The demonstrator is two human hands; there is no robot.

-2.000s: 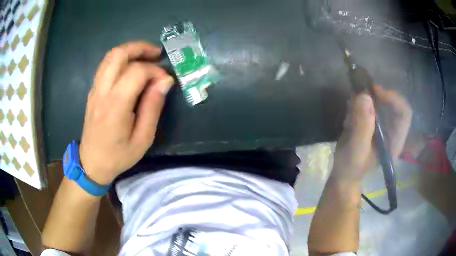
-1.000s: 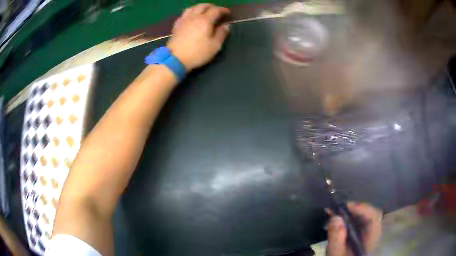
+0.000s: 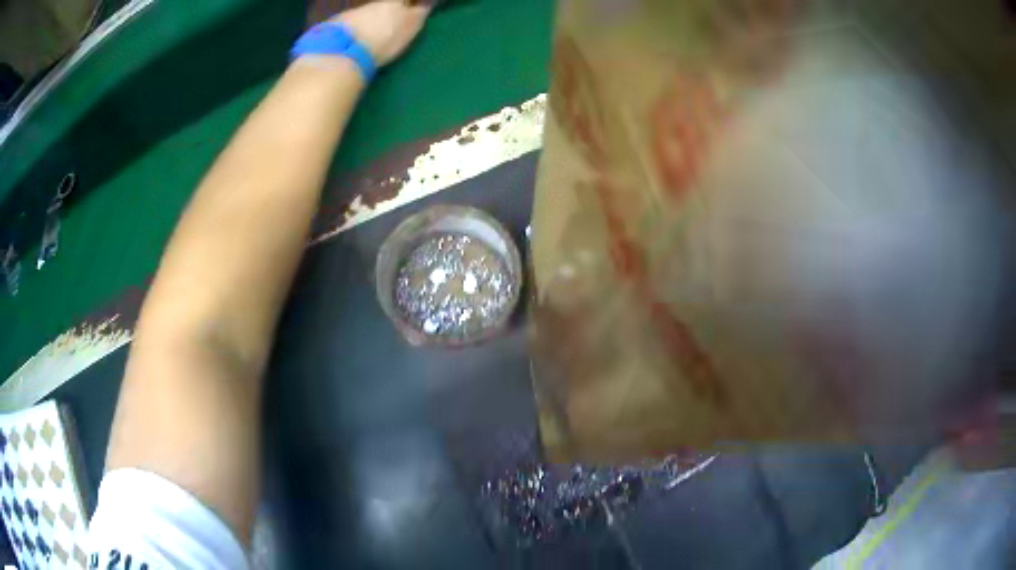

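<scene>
My left hand is at the top edge, over the green conveyor belt, with its fingers cut off by the picture's edge. What it holds, if anything, cannot be seen. A blue wristband is on that wrist. My left arm reaches across the bench mat and the worn pale edge onto the belt. My right hand and the soldering iron are not in view. No circuit board can be made out.
A round tin with silvery bits stands mid-bench. A tall cardboard shield with blurred red print fills the right. Solder scraps lie below it. The component tray is at lower left. Small parts lie on the belt.
The view has shifted toward the belt and cardboard. My left hand has gone from the board to the mat's far edge, then over the belt. My right hand and iron have left the picture.
</scene>
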